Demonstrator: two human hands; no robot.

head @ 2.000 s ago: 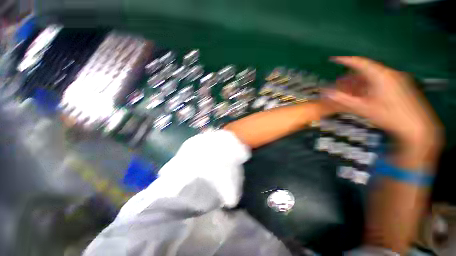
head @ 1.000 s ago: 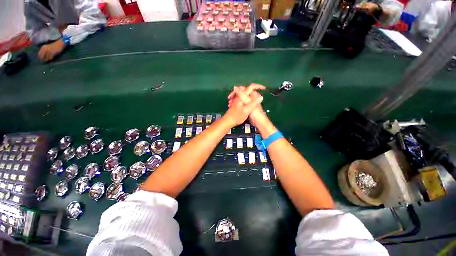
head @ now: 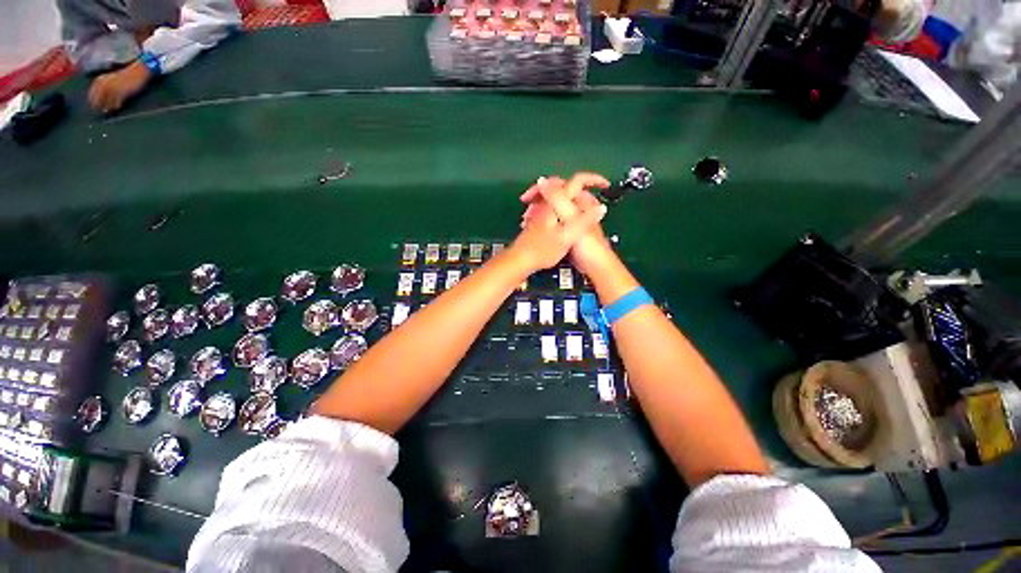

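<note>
My left hand and my right hand are clasped with fingers interlaced above the back of the battery tray. I see nothing held in them. A blue strap is on my right wrist. Small white-silver battery cells stand in rows in the clear tray, partly hidden by my forearms. A shiny round shell with a circuit board sits on a small pale pad at the front, with a thin wire beside it.
Many loose chrome shells lie left, beside a gridded parts tray and a green-framed spool holder. A tan bowl of metal wool and a black box are right. Stacked trays and another person's hand are behind.
My arms came apart from their blurred, crossed position and my hands joined. Since one second ago they remain clasped, with fingers slightly shifted; the view has moved slightly.
</note>
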